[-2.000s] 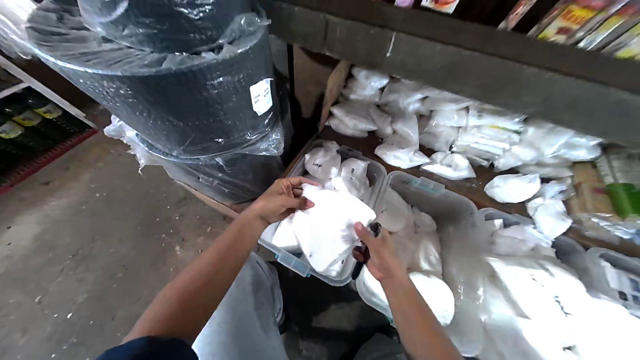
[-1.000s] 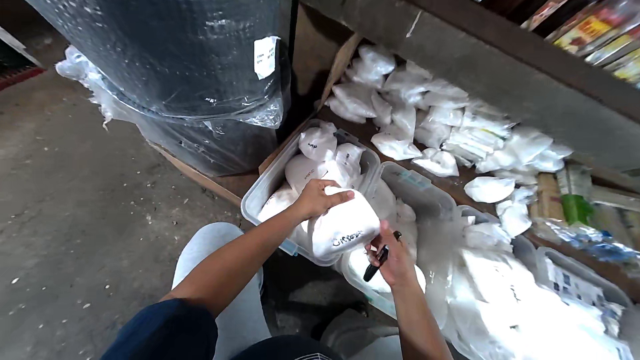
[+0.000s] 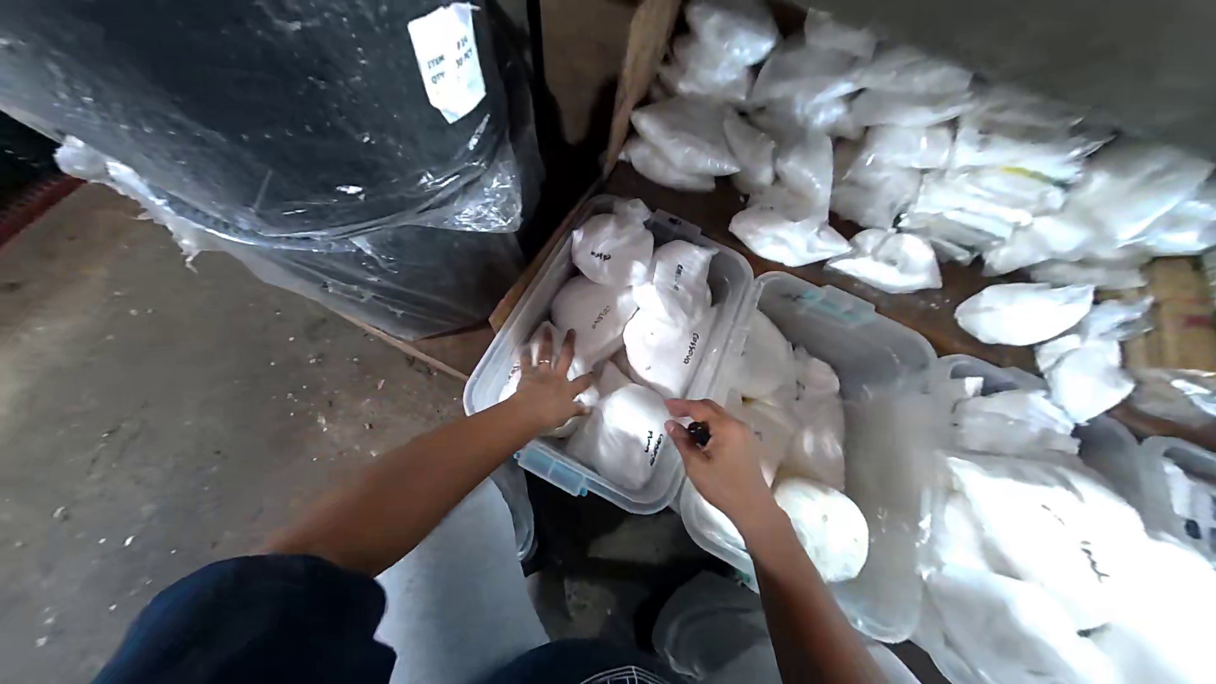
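Several plastic bags of white powder, some with handwriting, fill a clear plastic bin (image 3: 489, 366) with light blue latches. My left hand (image 3: 553, 388) rests with fingers spread on bags at the bin's left side. A black marker pen (image 3: 699, 433) is held in my right hand (image 3: 712, 446), over the bin's right rim. Between my hands lies a written-on white bag (image 3: 622, 437) at the near end of the bin. A second clear bin (image 3: 888, 342) with more white bags (image 3: 817, 518) stands against its right side.
Tall black plastic-wrapped containers (image 3: 285, 123) stand at the left. Small white bags (image 3: 798, 233) are piled on a wooden shelf behind the bins. Larger white bags (image 3: 1054, 532) and another bin lie at the right. Concrete floor (image 3: 237, 408) shows at left.
The written-on bag that my hands held is let go and lies in the left bin. My left hand has moved left onto other bags. The marker remains in my right hand.
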